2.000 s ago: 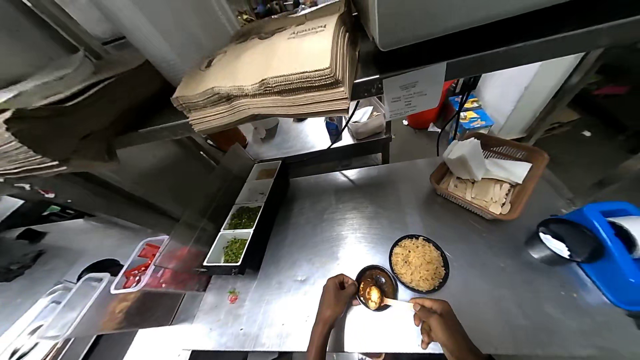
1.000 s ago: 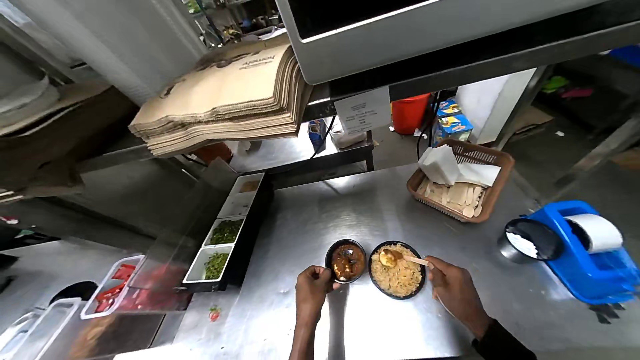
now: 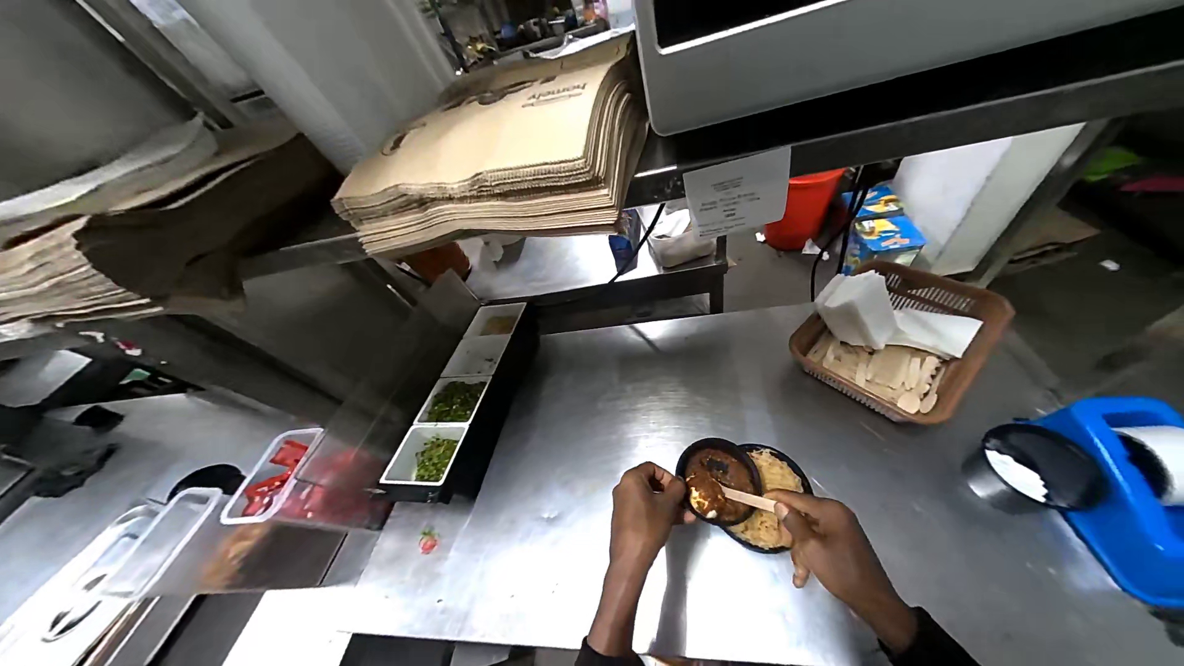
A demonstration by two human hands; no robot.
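Observation:
My left hand (image 3: 647, 509) grips the left rim of a round black bowl of brown curry (image 3: 726, 467), which is held over the left part of another black bowl, filled with rice (image 3: 775, 474). Between the fingers of my right hand (image 3: 823, 541) is a flat wooden spoon (image 3: 751, 499). Its far end is in the curry, by a pale, sauce-covered piece of food (image 3: 708, 499) at the left side of the bowl. The curry bowl hides part of the rice.
A brown basket (image 3: 962, 393) of napkins and wooden cutlery stands at the back right, a metal container (image 3: 1004, 481) and blue roll dispenser (image 3: 1101, 416) to its front. Left is a black rack (image 3: 504, 407) of herb tubs. Paper bags (image 3: 499, 157) lie on the shelf above.
The curry bowl, apart from the rice a second ago, now overlaps it in my left hand. The wooden spoon has moved from over the rice into the curry.

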